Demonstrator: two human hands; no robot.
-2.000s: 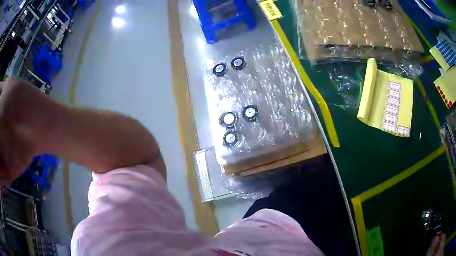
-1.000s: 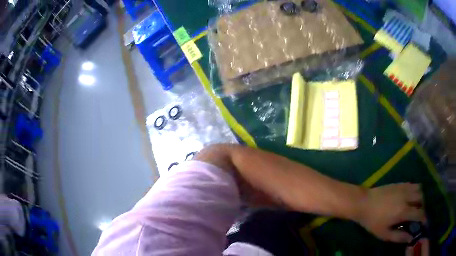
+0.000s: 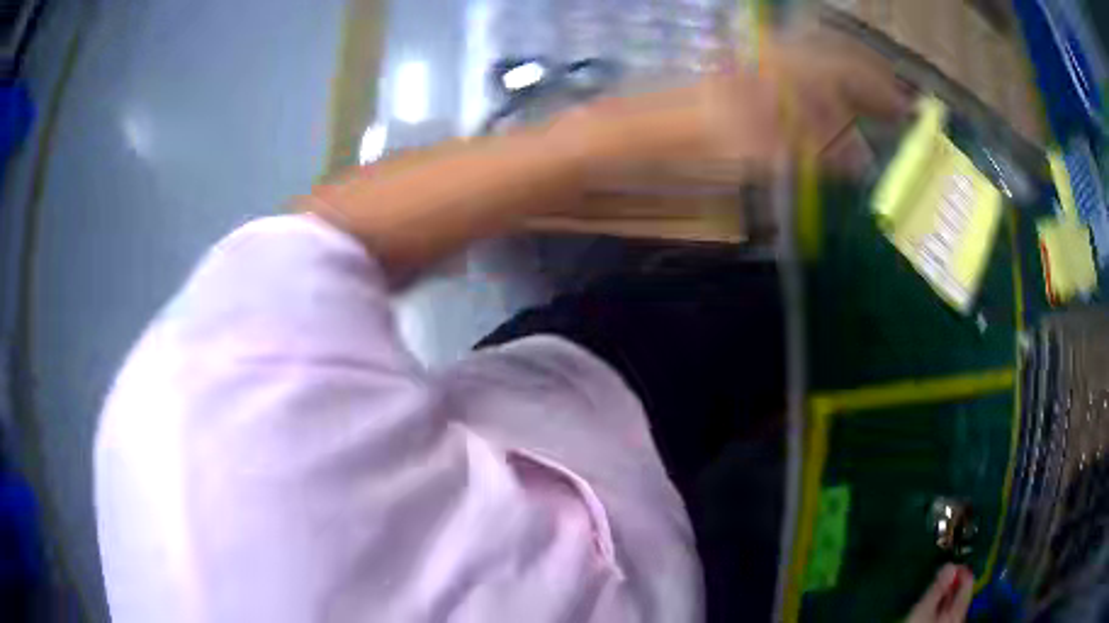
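Note:
My left hand point(image 3: 839, 91) is strongly blurred at the upper right, above the mat's edge and beside the curled yellow label sheet point(image 3: 949, 217). Whether it holds anything cannot be told. The round metal holding fixture point(image 3: 952, 523) stands on the green mat point(image 3: 906, 329) at the lower right. My right hand point(image 3: 943, 599) shows only as fingertips just below the fixture, cut off by the bottom edge; its grip cannot be told. Blurred dark round units point(image 3: 523, 78) lie on the shiny tray at the top, partly behind my left forearm.
A cardboard edge point(image 3: 645, 228) shows below my left forearm. A sheet with red dots point(image 3: 1070, 258) and a blue dot sheet point(image 3: 1080, 183) lie at the far right, above brownish trays point(image 3: 1064, 414). A green label point(image 3: 829, 535) is at the mat's near edge. Grey floor point(image 3: 183, 134) fills the left.
My left hand has left the fixture and moved up and away to the mat's upper edge. The view has turned left. Only fingertips of my right hand show beside the fixture.

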